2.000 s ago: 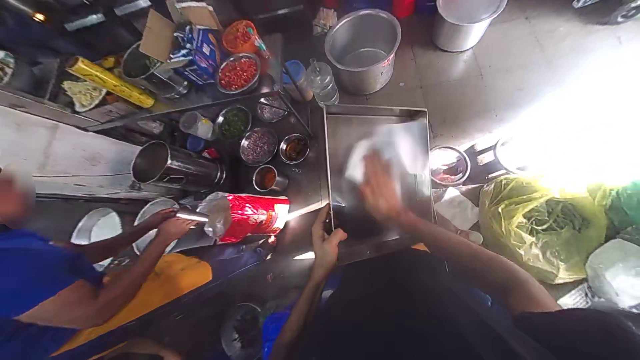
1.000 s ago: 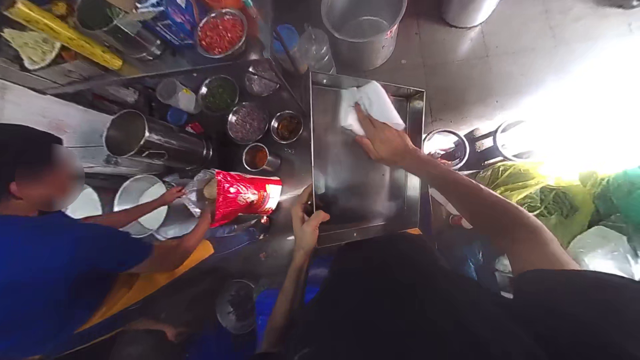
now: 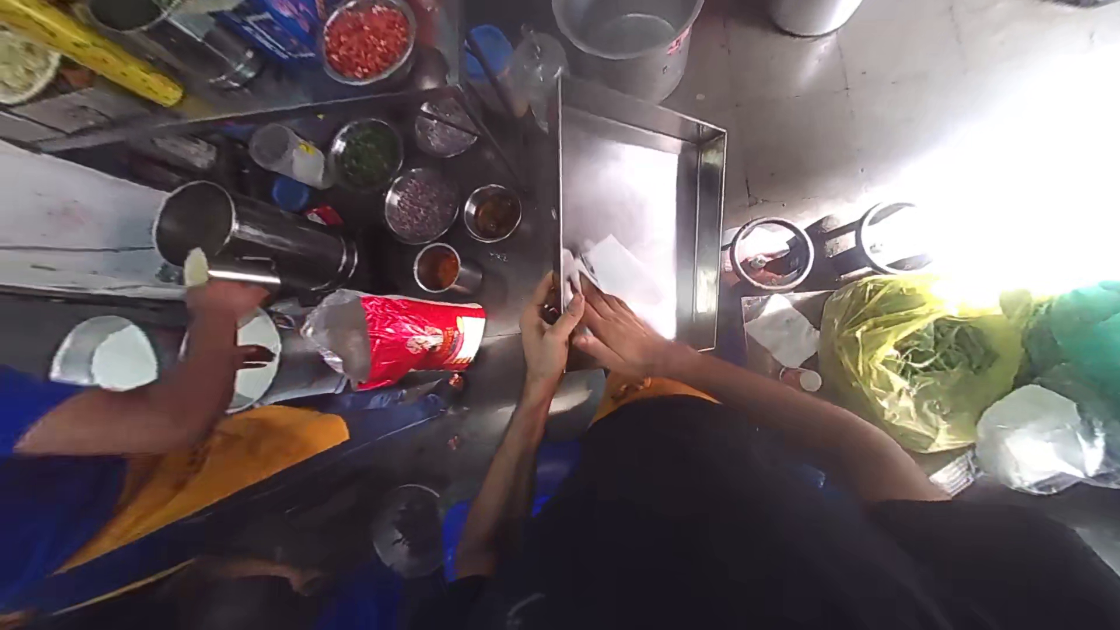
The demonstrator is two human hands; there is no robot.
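A rectangular stainless steel pan [image 3: 710, 236] lies in front of me, its inside shining with reflected light. My left hand [image 3: 549, 328] grips the pan's near left corner, thumb toward the inside. Close beside it, my right hand [image 3: 621, 331] presses a white cloth [image 3: 617, 267] against the left wall and floor of the pan. Part of the cloth is bunched by the fingers, and part lies flat.
A co-worker's hand [image 3: 229, 297] holds a metal scoop at the left, near a red plastic bag [image 3: 424, 339]. Steel bowls of chopped food [image 3: 422, 206] stand left of the pan. A large pot [image 3: 630, 52] is behind it; a yellow bag of greens [image 3: 919, 359] sits right.
My right hand has moved with the cloth from the pan's far part to its near left corner, beside my left hand. The co-worker's hand has left the red bag and now holds a scoop.
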